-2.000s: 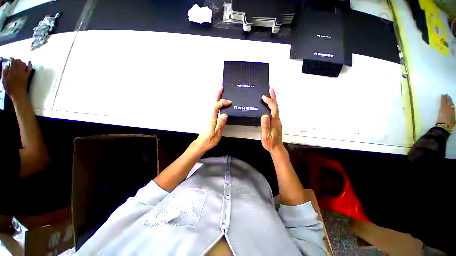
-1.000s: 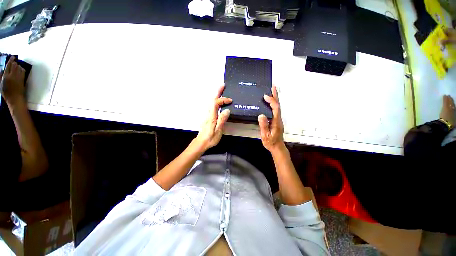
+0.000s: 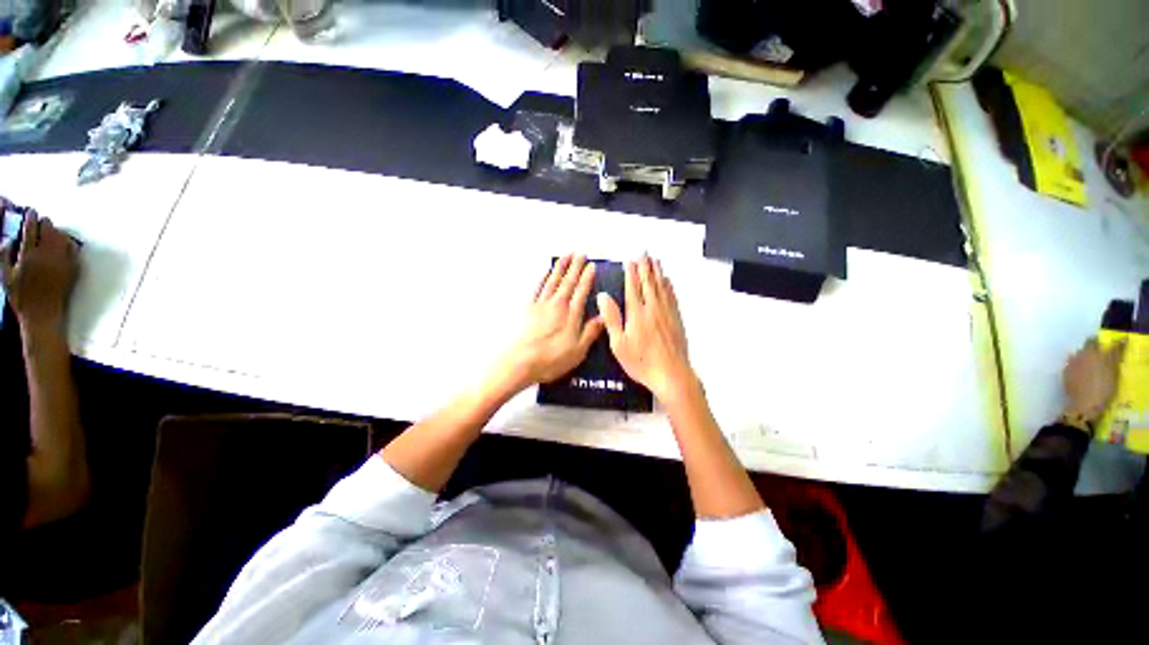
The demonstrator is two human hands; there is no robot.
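A closed black box (image 3: 597,383) with small pale lettering lies flat on the white tabletop in front of me, near the front edge. My left hand (image 3: 562,325) lies flat on its upper left part, fingers pointing away from me. My right hand (image 3: 648,325) lies flat on its upper right part, fingers extended. The thumbs almost meet over the middle. Neither hand is closed around the box. The hands hide most of the upper face of the box.
A stack of black lettered pieces (image 3: 643,114) stands back centre, with flat black lettered blanks (image 3: 779,208) right of it. White crumpled scrap (image 3: 503,148) and shiny crumpled plastic (image 3: 116,136) lie on the black strip. A neighbour's hand touches a yellow-and-black package (image 3: 1125,391) at right; another neighbour's arm is at left.
The box was held by its sides in both hands; now it lies flat under both palms. The view has tilted up, showing more of the table's back. The right neighbour's hand is now on a yellow package.
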